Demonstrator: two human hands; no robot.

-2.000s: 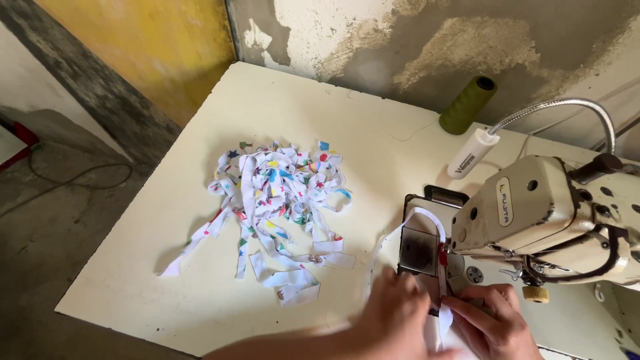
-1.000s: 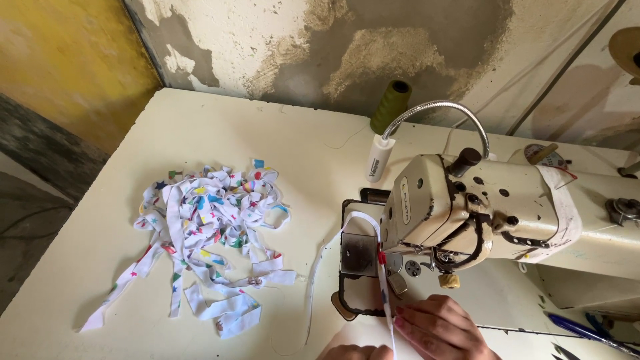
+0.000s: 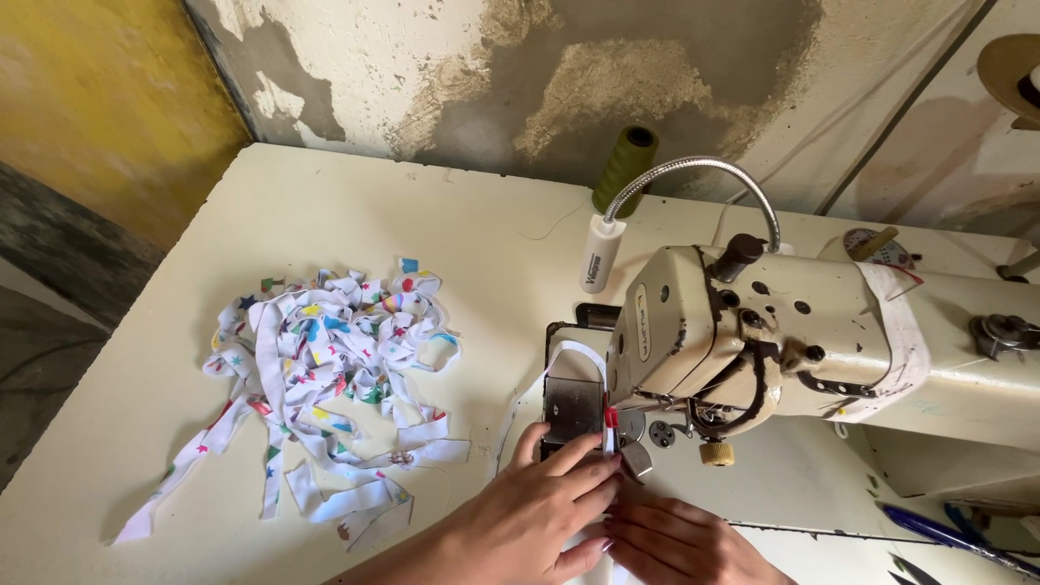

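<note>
A cream industrial sewing machine [image 3: 650, 325] stands at the right. A narrow white fabric strip [image 3: 581, 348] passes under its presser foot and curves back over the bed's metal slide plate [image 3: 574, 406]. My left hand [image 3: 540, 504] lies with its fingertips on the strip just in front of the needle area, thumb and fingers against it. My right hand [image 3: 682, 536] is close beside it, fingers bent at the strip, which shows partly below and between the hands. The needle tip is hidden behind the machine head. A pile of printed fabric strips [image 3: 333, 341] lies on the table to the left.
A lamp [image 3: 601, 253] on a flexible metal neck hangs beside the machine head. Behind it stands an olive-green thread cone [image 3: 626, 171]. A blue pen [image 3: 934, 528] and the tips of dark blades [image 3: 914, 569] lie at the lower right. The worn wall borders the table's back edge [image 3: 455, 172].
My left hand has moved forward onto the strip near the presser foot since one second ago. My right hand stays near the front of the machine. The view has shifted.
</note>
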